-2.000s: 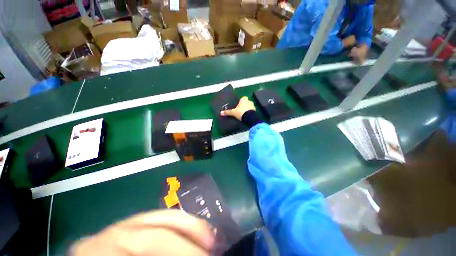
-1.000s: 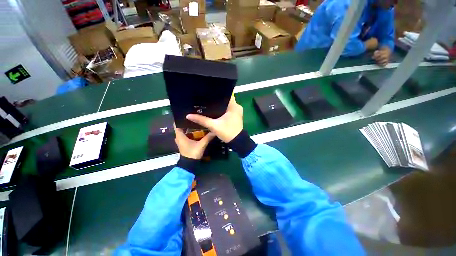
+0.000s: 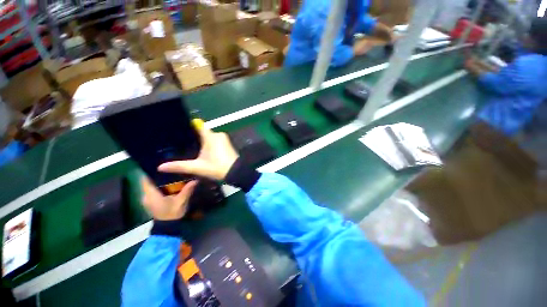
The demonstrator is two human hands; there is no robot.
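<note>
My right hand (image 3: 204, 157), with a yellow finger cot, grips a black gift box (image 3: 155, 133) by its side and lower front, tilted above the belt. My left hand (image 3: 166, 201) is just below it, around a printed box sleeve (image 3: 175, 187) whose orange part shows between the fingers. The sleeve is mostly hidden; how far the box sits in it cannot be told. A stack of flat sleeves (image 3: 231, 273), black with orange tabs and dots, lies at the near edge between my forearms.
Several black boxes (image 3: 294, 128) stand on the green conveyor belt (image 3: 60, 214). A white-topped sleeved box (image 3: 18, 240) is at the far left. Fanned printed cards (image 3: 400, 146) lie on the right ledge. Grey posts (image 3: 393, 63) cross the line. Blue-smocked co-workers (image 3: 510, 90) are beyond.
The view has swung right. Both hands still hold the box and sleeve, which now show further left and more tilted. Earlier, my right hand was on a box on the belt.
</note>
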